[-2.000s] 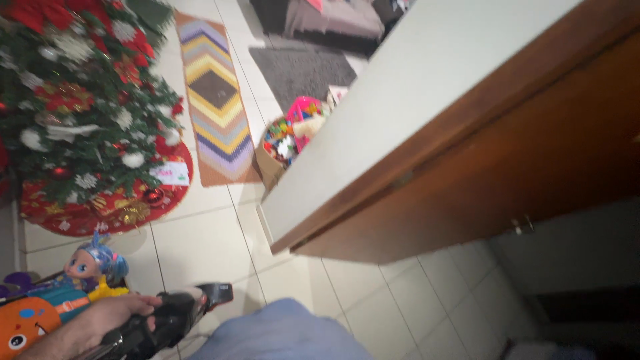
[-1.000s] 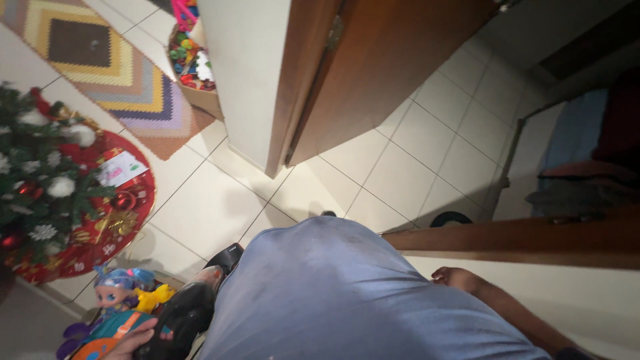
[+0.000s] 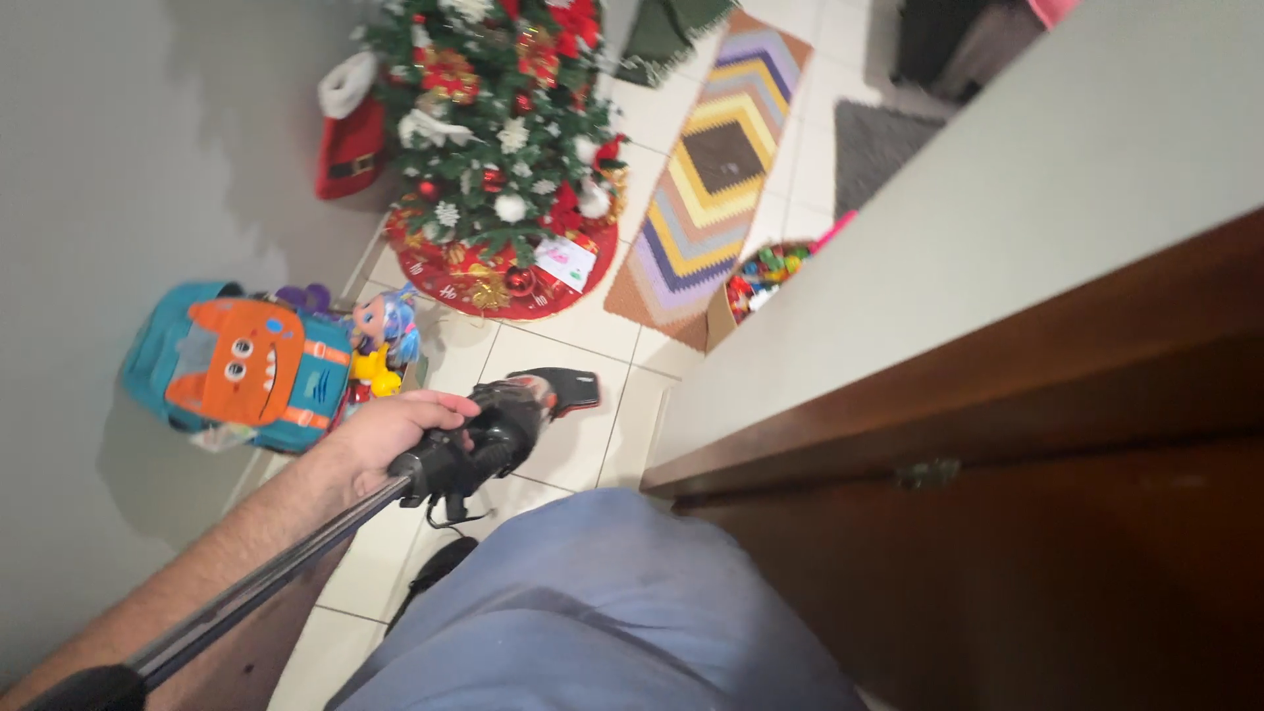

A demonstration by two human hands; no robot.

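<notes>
My left hand [image 3: 410, 430] comes in from the lower left and holds a black corded appliance [image 3: 509, 425], which looks like a stick vacuum cleaner, with its fingers over the dark body. A metal tube [image 3: 276, 568] runs from the body along my forearm to a black part at the lower left corner. At the other end a flat black nozzle [image 3: 575, 390] is over the white floor tiles. How firmly the fingers close is partly hidden. My right hand is out of view.
Left stands a teal backpack with an orange monster face [image 3: 247, 370], beside a blue-haired doll [image 3: 387, 321] and a yellow toy [image 3: 375, 370]. Ahead are a decorated Christmas tree [image 3: 513, 128] on a red skirt, a zigzag rug [image 3: 711, 178] and a toy basket [image 3: 726, 311]. A wall edge and wooden door [image 3: 987, 583] flank the right.
The view has swung left since a second ago, bringing the backpack and tree fully into sight. My right hand, visible at the right then, has left the view. My left hand still holds the appliance.
</notes>
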